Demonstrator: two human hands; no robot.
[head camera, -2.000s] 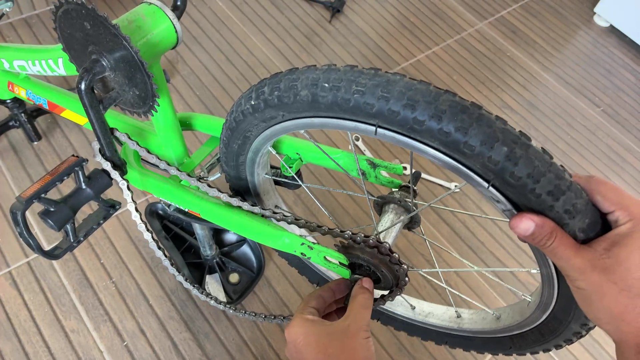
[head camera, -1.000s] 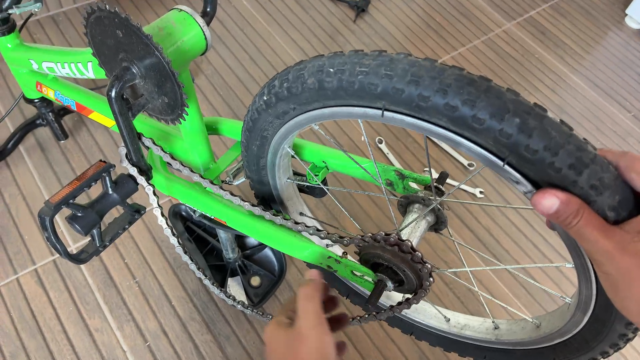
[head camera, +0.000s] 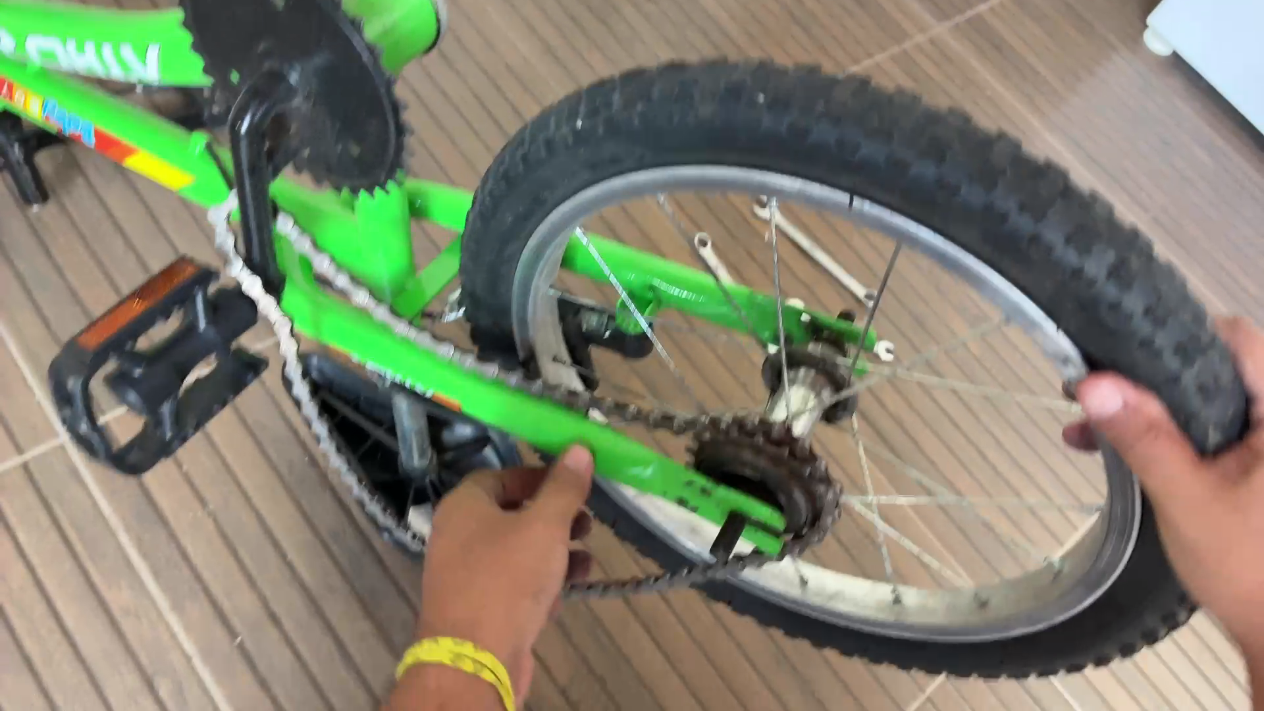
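Note:
A green bicycle frame (head camera: 425, 380) lies with its rear wheel's black knobby tire (head camera: 790, 118) at the dropouts. My left hand (head camera: 513, 553), with a yellow wristband, has its thumb and fingers on the lower edge of the near stay, left of the rear sprocket (head camera: 780, 474). My right hand (head camera: 1175, 484) grips the tire and rim at the right, thumb on the rim. The chain (head camera: 286, 341) runs round the rear sprocket and hangs below the stay; at the front it passes beside the crank arm (head camera: 255, 188), off the toothed chainring (head camera: 316, 99).
A black pedal with an orange reflector (head camera: 148, 365) juts out at the left. Two or more wrenches (head camera: 815, 252) lie on the ribbed floor (head camera: 128, 553) behind the wheel. A black saddle (head camera: 346, 415) is under the frame. A white object (head camera: 1215, 49) stands at the upper right.
My left hand has moved from the axle end at the dropout, leftward along to the stay. My right hand still holds the tire.

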